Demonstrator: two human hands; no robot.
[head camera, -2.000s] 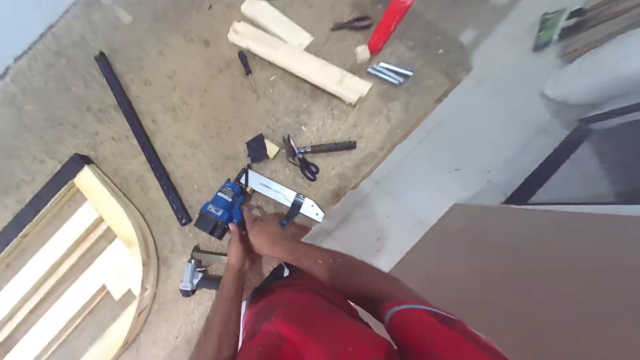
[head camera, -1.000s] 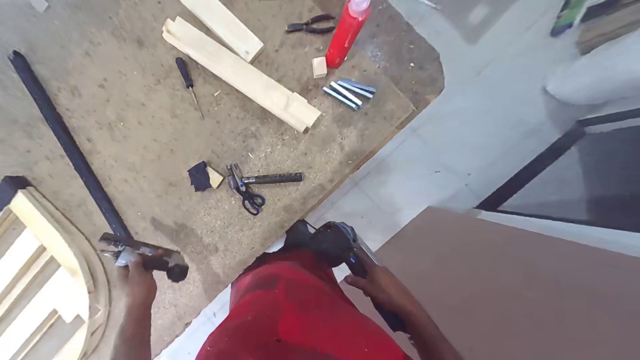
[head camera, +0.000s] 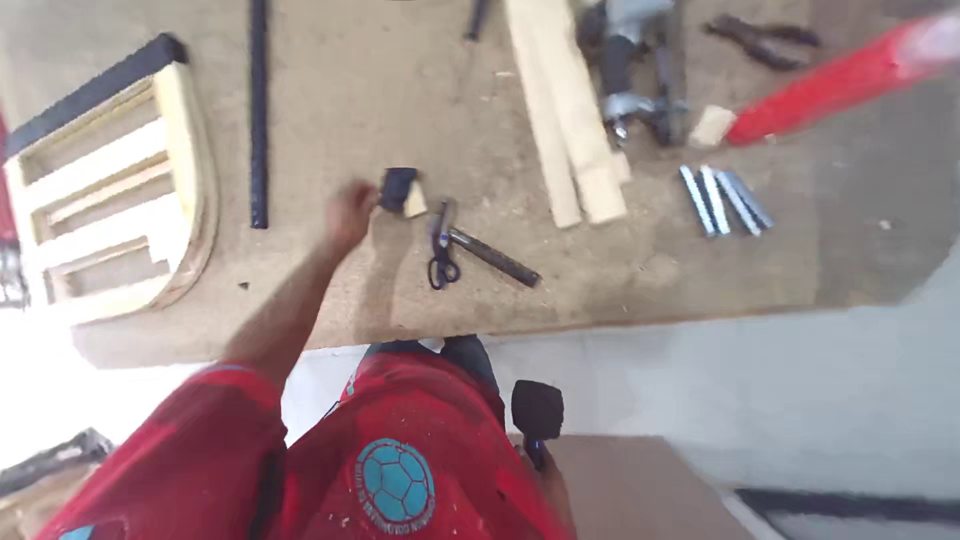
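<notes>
My left hand (head camera: 351, 214), blurred, is over the workbench at the left edge of a small black piece of material (head camera: 397, 187); whether it touches it is unclear. A pale scrap (head camera: 415, 201) lies partly under that piece. Just right are scissors (head camera: 442, 262) with black handles and a dark bar-like tool (head camera: 495, 257). Low beside my red shirt, my right hand (head camera: 551, 480) grips a power tool (head camera: 537, 411) with a blocky black end and a blue part; the rest of it is hidden.
A curved wooden frame (head camera: 184, 142) lies left, near a long black strip (head camera: 259, 112). Pale boards (head camera: 574, 112), a blurred grey-and-black tool (head camera: 637, 67), pliers (head camera: 761, 41), metal rods (head camera: 724, 201), a wood block (head camera: 711, 126) and a red bottle (head camera: 832, 90) lie right. The bench edge (head camera: 600, 328) runs before me.
My left hand held a metal-and-black tool near the black strip one second ago; it is now by the small black piece without that tool. The view has turned. A grey-and-black tool now lies beside the boards.
</notes>
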